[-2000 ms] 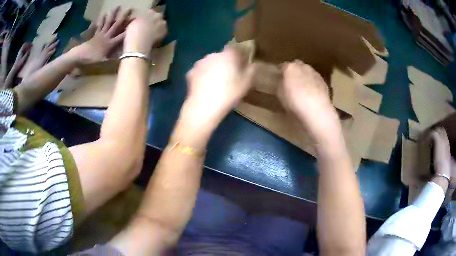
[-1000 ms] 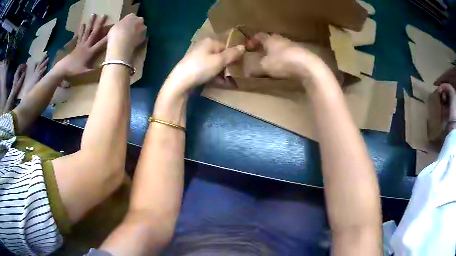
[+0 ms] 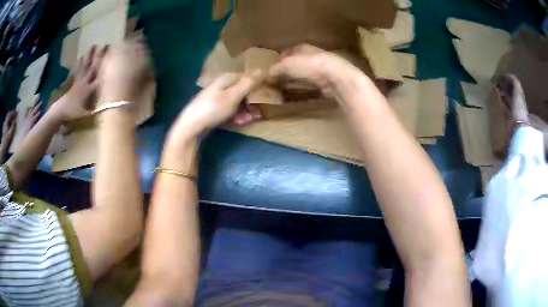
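Observation:
A part-folded box (image 3: pixel 300 108) lies on flat tan blanks (image 3: pixel 324 135) on the green bench in front of me. Its darker brown lid panel (image 3: pixel 306 27) stands raised at the far side. My left hand (image 3: pixel 219 102) is at the box's left side, with its fingers pinching the left side flap (image 3: pixel 262 60). My right hand (image 3: pixel 309 66) reaches over from the right, its fingertips at the same flap, close to my left fingers. Both hands are slightly blurred, and the inside of the box is partly hidden by my right hand.
At left, a person in a striped top works with both hands on another box blank (image 3: pixel 75 147). At right, a white-sleeved person has a hand on a part-folded box (image 3: pixel 477 132). The bench's front edge (image 3: pixel 288 210) runs across before me.
The view has shifted, so the box appears further left. The left side flap is now bent over at its top, and my right hand has moved left to it. The left neighbour's hand has moved.

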